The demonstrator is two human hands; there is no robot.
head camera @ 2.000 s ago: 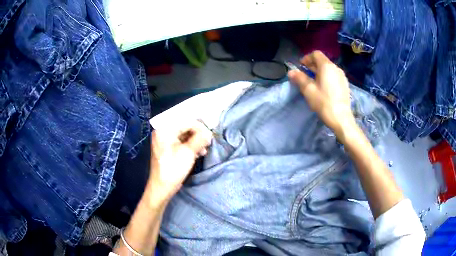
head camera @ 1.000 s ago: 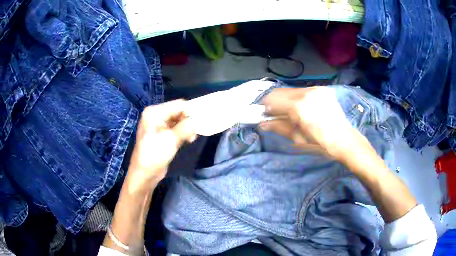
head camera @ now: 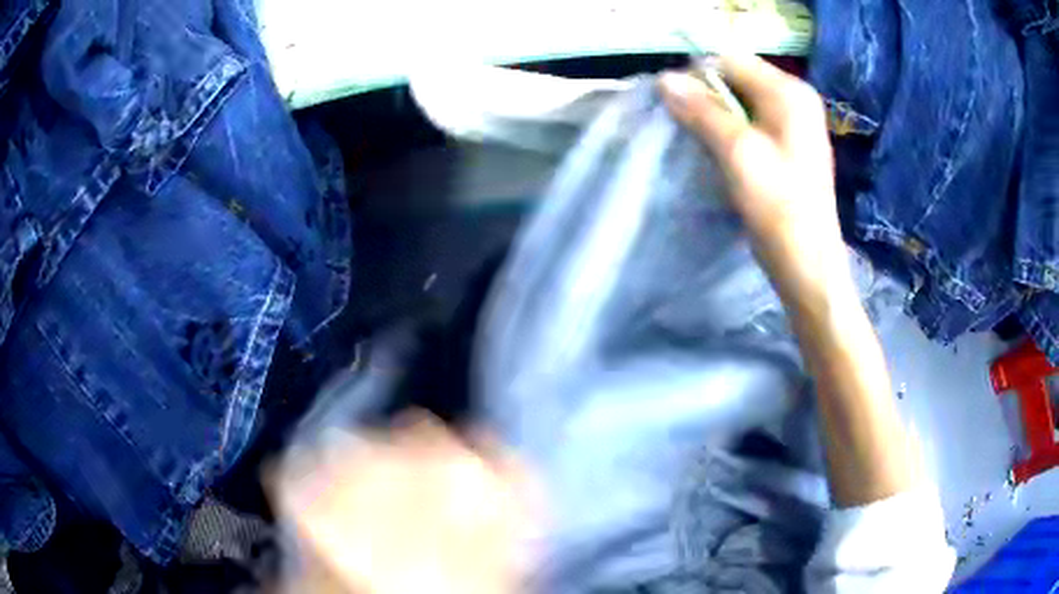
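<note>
The pale grey-blue denim garment (head camera: pixel 581 313) is lifted and blurred in front of me. My right hand (head camera: pixel 743 128) pinches its upper edge near the table's front edge, with the thin metal snips (head camera: pixel 722 91) also in the hand. The white pocket cloth (head camera: pixel 499 102) hangs out to the left of that hand, blurred. My left hand (head camera: pixel 406 505) is low at the lower left, strongly blurred; some blurred pale cloth shows beside it, and its grip cannot be made out.
Dark blue denim garments (head camera: pixel 139 325) are piled at left, and more (head camera: pixel 941 151) hang at upper right. The pale table (head camera: pixel 523 29) curves across the top. A red plastic object (head camera: pixel 1028 406) and a blue item (head camera: pixel 1016 563) lie at right, with clippings on the floor.
My right hand has moved up and lifted the garment's edge to the table. My left hand has let go of the white cloth and moved down. The white cloth has swung up.
</note>
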